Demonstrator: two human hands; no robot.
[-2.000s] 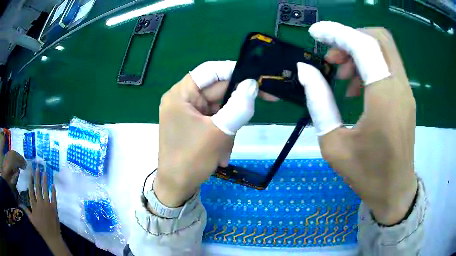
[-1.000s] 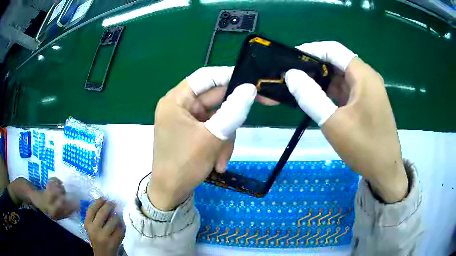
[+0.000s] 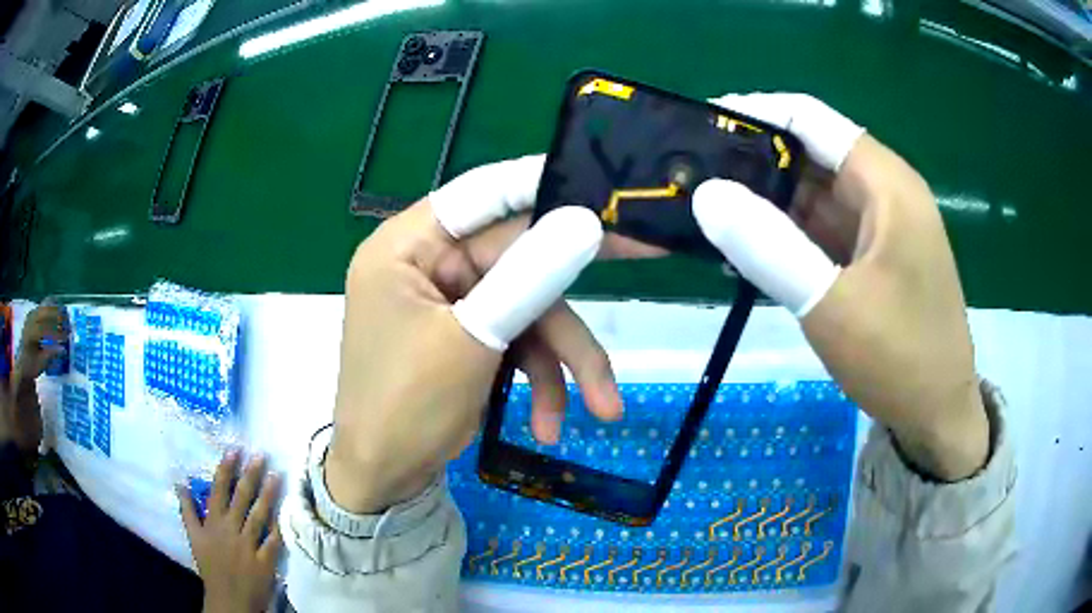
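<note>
A black phone middle frame (image 3: pixel 656 138) is held tilted in both hands above the table's edge. Its solid upper end bears orange patches and a gold zigzag flex cable (image 3: pixel 644 194). My left hand (image 3: pixel 437 323) grips its left side, the white-cotted thumb beside the cable's lower end. Some left fingers show through the frame's open window. My right hand (image 3: pixel 880 269) holds the right side, thumb on the black panel near the cable's right end, other fingers partly hidden behind the frame. A blue carrier sheet (image 3: pixel 766 437) with rows of gold strips lies below.
Two frames, a larger one (image 3: pixel 450 105) and a smaller one (image 3: pixel 187 150), lie on the green conveyor belt (image 3: pixel 299 180). Bagged blue sheets (image 3: pixel 192 359) lie left on the white table covering (image 3: pixel 1030 479). Another person's hand (image 3: pixel 234 527) rests at lower left, with another hand farther left.
The held frame has tilted to show more of its window and lower end. My right thumb has moved off the cable's end. The belt frames have shifted left. The other person's hands have moved.
</note>
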